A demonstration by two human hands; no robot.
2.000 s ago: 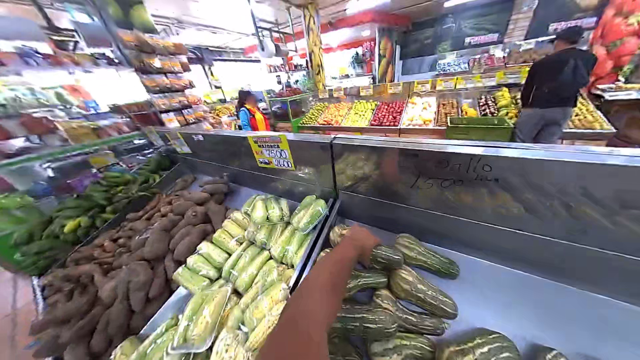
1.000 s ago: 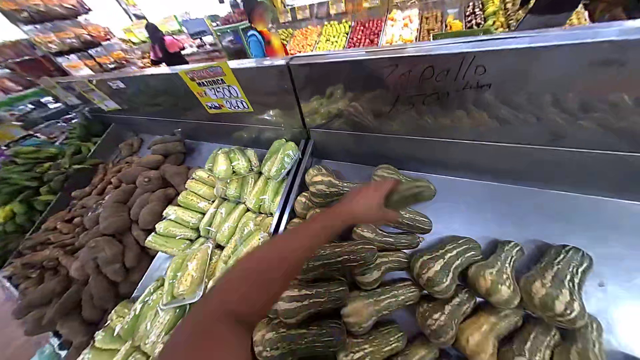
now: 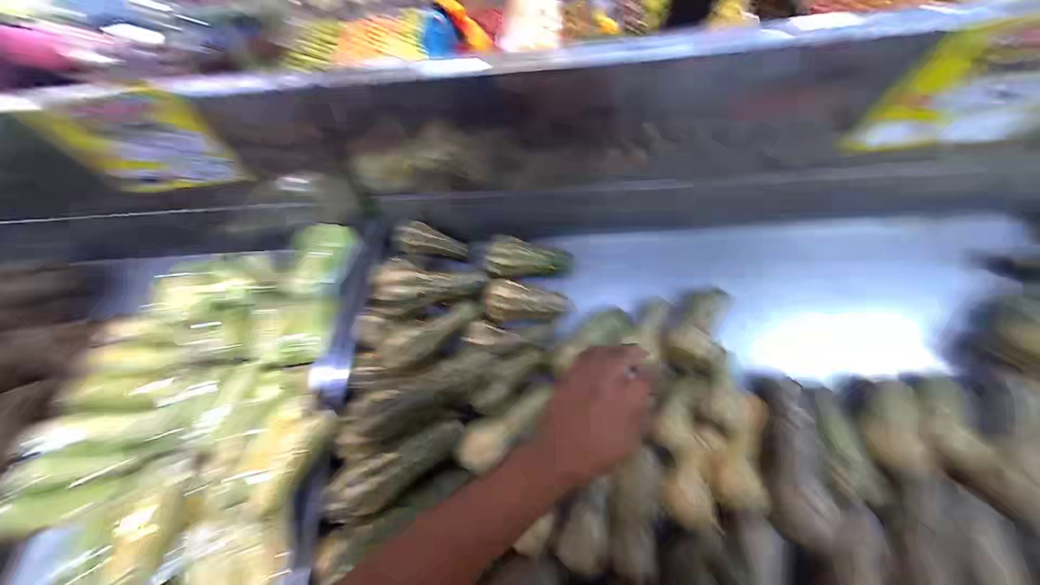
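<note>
My left hand (image 3: 601, 398) reaches in from the bottom, back of the hand up, over a pile of striped green and tan squashes (image 3: 422, 341) in a metal display bin. A green squash (image 3: 605, 327) shows just past its knuckles and seems to touch the hand. The fingers are curled down and blurred, so whether they grip this squash cannot be told. More squashes (image 3: 691, 487) lie beside and below the hand. My right hand is not in view.
Plastic-wrapped trays of pale green vegetables (image 3: 187, 390) lie left of a metal divider (image 3: 333, 374). Brown tubers (image 3: 32, 341) are at the far left. A metal back wall (image 3: 520, 114) carries yellow-edged price signs (image 3: 146, 142). Colourful produce lies beyond it.
My left hand was over the squashes near the divider, with a green squash at its fingers one second ago; it is now lower, over squashes farther right. The view has swung right and blurred.
</note>
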